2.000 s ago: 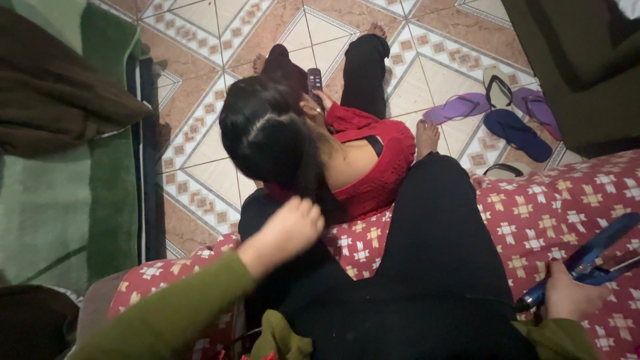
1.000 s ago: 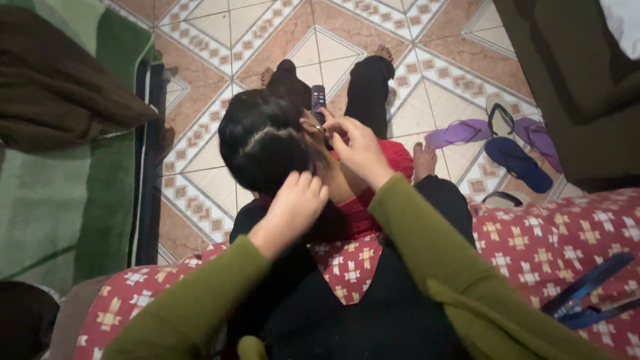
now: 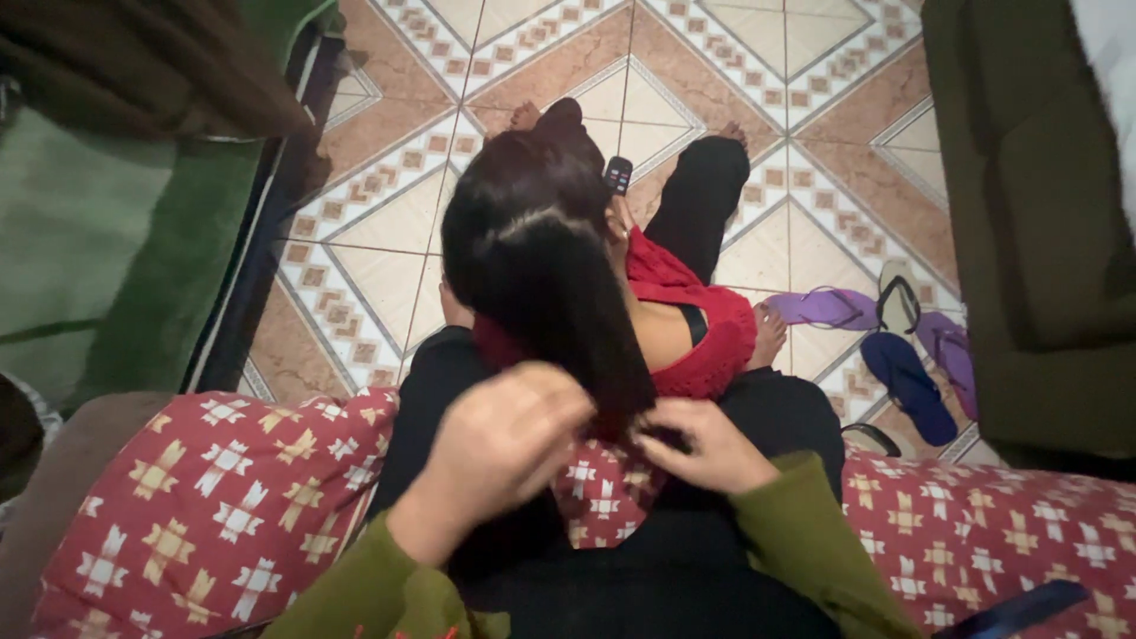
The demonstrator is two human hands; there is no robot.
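A person in a red top (image 3: 710,355) sits on the floor between my legs, back to me, with long dark hair (image 3: 568,293) hanging toward me. Near the lower left of the hair is my left hand (image 3: 506,439), blurred, fingers curled; whether it grips strands is unclear. My right hand (image 3: 706,444) has its fingertips at the hair's lower right ends, and the hold there is also unclear. The person holds a remote control (image 3: 618,175). A blue hair straightener (image 3: 1021,611) lies partly in view on the cover at the lower right.
A red patterned cover (image 3: 213,506) spreads on both sides of me. Purple flip-flops (image 3: 825,309) and a dark blue flip-flop (image 3: 909,388) lie on the tiled floor at right. Dark brown furniture (image 3: 1021,222) stands at far right, a green rug (image 3: 177,257) at left.
My right hand has released the blue straightener it held two seconds ago and come to the hair. Both hands have since moved from the head and ear down toward the hair's ends.
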